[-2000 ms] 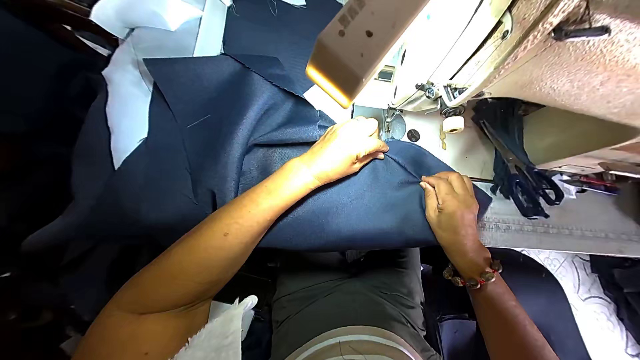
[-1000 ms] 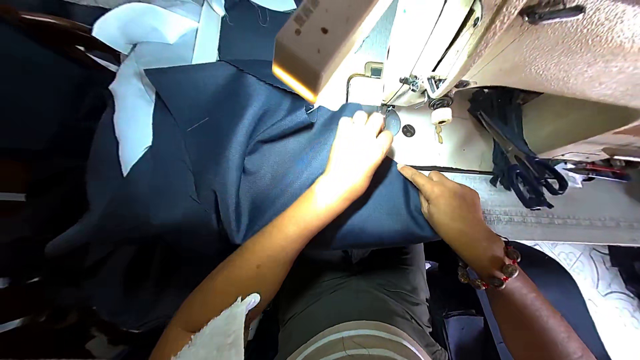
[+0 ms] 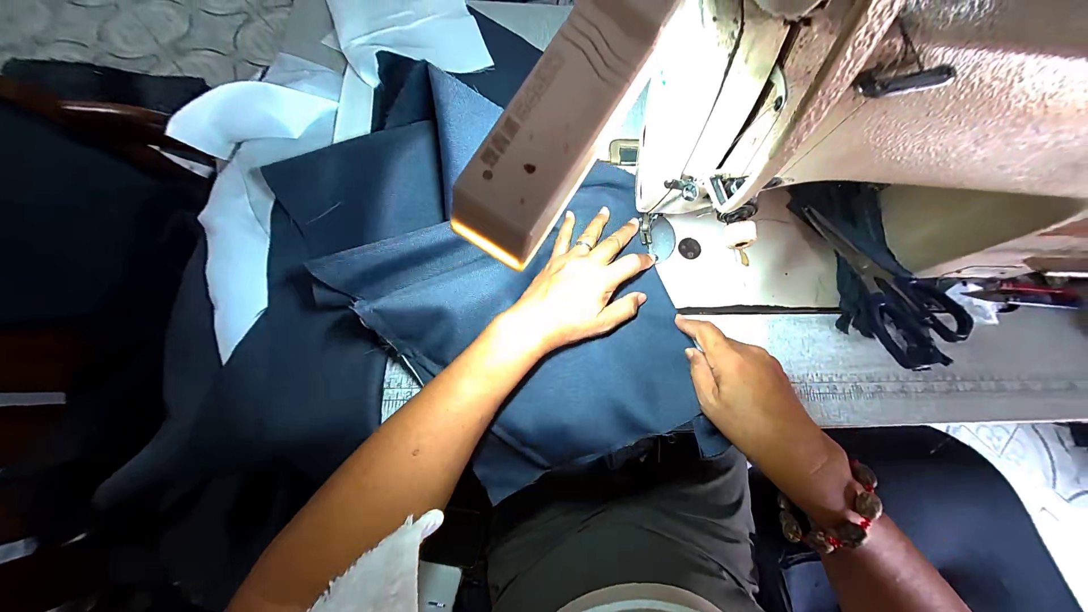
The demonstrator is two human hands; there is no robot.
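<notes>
Dark blue fabric (image 3: 595, 399) lies over the sewing machine bed, its right edge running up to the presser foot (image 3: 647, 229). My left hand (image 3: 582, 285) rests flat on this cloth with fingers spread, the fingertips just left of the foot. Lower right, my right hand (image 3: 735, 374) pinches the fabric's right edge between thumb and forefinger. The machine's head (image 3: 688, 110) stands above the foot. Whether the needle is down in the cloth cannot be told.
Black-handled scissors (image 3: 905, 306) lie on a dark cloth at the right. A lamp (image 3: 544, 127) juts in above my left hand. White fabric pieces (image 3: 238, 246) and more dark cloth lie at the left. A measuring tape (image 3: 892, 387) runs along the table's front edge.
The blue fabric has been turned and spread, with a folded edge now showing at its left. My left hand has gone from bunched fingers to lying flat with them spread.
</notes>
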